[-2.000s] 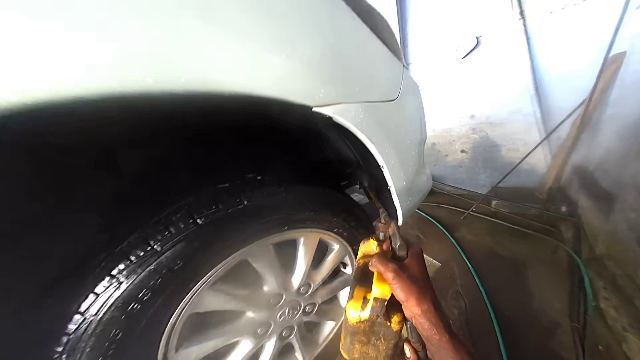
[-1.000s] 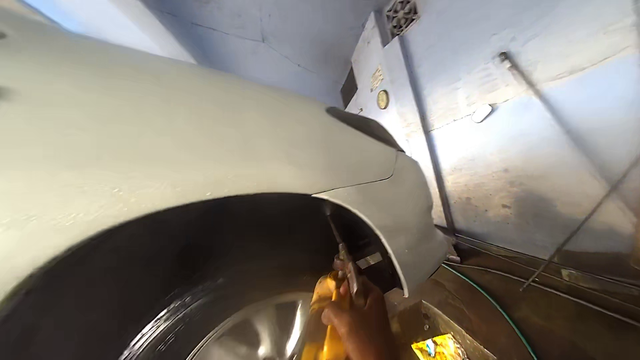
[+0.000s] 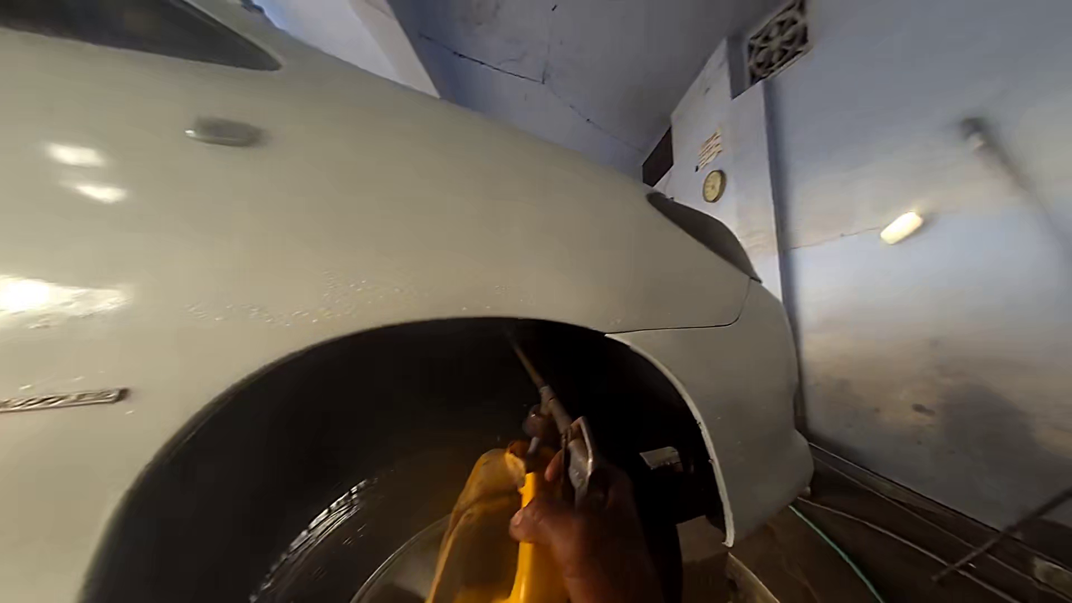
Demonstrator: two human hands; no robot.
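Observation:
My right hand (image 3: 578, 528) is closed around the handle of a yellow spray gun (image 3: 481, 519) with a metal nozzle tube (image 3: 532, 368). The tube points up and to the left, into the dark wheel arch of a light-coloured car. Water drops dot the car's fender (image 3: 419, 234) above the arch. Below the gun, the wet tyre (image 3: 318, 536) shows only in part, with the rim's edge beside it. My left hand is out of view.
The car's bumper (image 3: 754, 427) curves away at the right. Beyond it are a pale wall (image 3: 904, 335), a green hose (image 3: 837, 553) on the wet floor and a leaning rod (image 3: 1005, 536). A round clock (image 3: 713, 186) hangs farther back.
The view has tilted up and shifted. The spray gun's nozzle has moved from low by the bumper end of the arch to its upper part, still held in my right hand.

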